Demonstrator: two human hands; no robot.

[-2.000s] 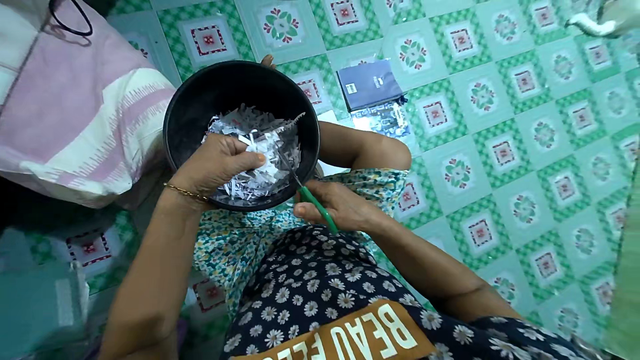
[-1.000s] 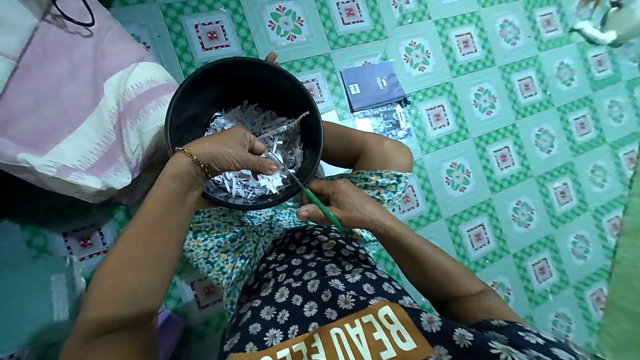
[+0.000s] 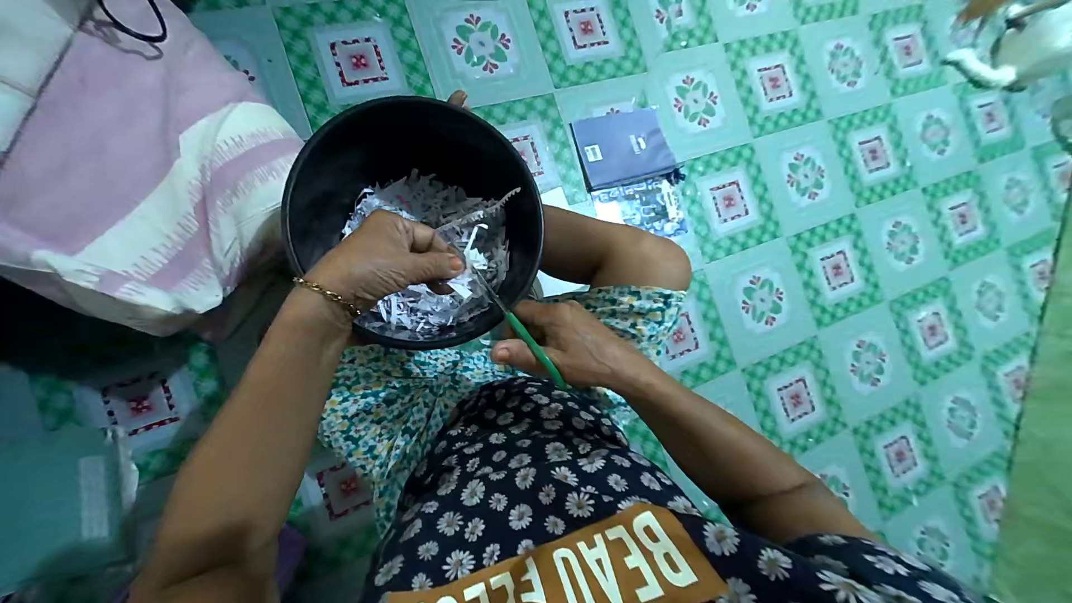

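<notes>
A black plastic bucket (image 3: 311, 197) rests at my lap, partly filled with shredded white paper (image 3: 402, 308). Over the bucket, my left hand (image 3: 387, 258) pinches a few paper strips (image 3: 475, 251) between thumb and fingers. My right hand (image 3: 563, 342) is at the bucket's near right rim and holds scissors with a green handle (image 3: 536, 347). Their blades point up and left into the bucket and reach the strips by my left fingertips. Whether the blades are apart is hard to tell.
A pink and white cloth (image 3: 226, 159) bulges close to the bucket's left. Beyond my knee, a blue-grey book (image 3: 624, 146) lies by a patterned packet (image 3: 643, 206) on the tiled-pattern floor. A white and brown animal, perhaps a cat (image 3: 1026, 50), is at the top right.
My left hand has shifted slightly within the bucket, still pinching paper. Compared with two seconds ago, the scissor blades now show more clearly at the strips. The bucket stays in place.
</notes>
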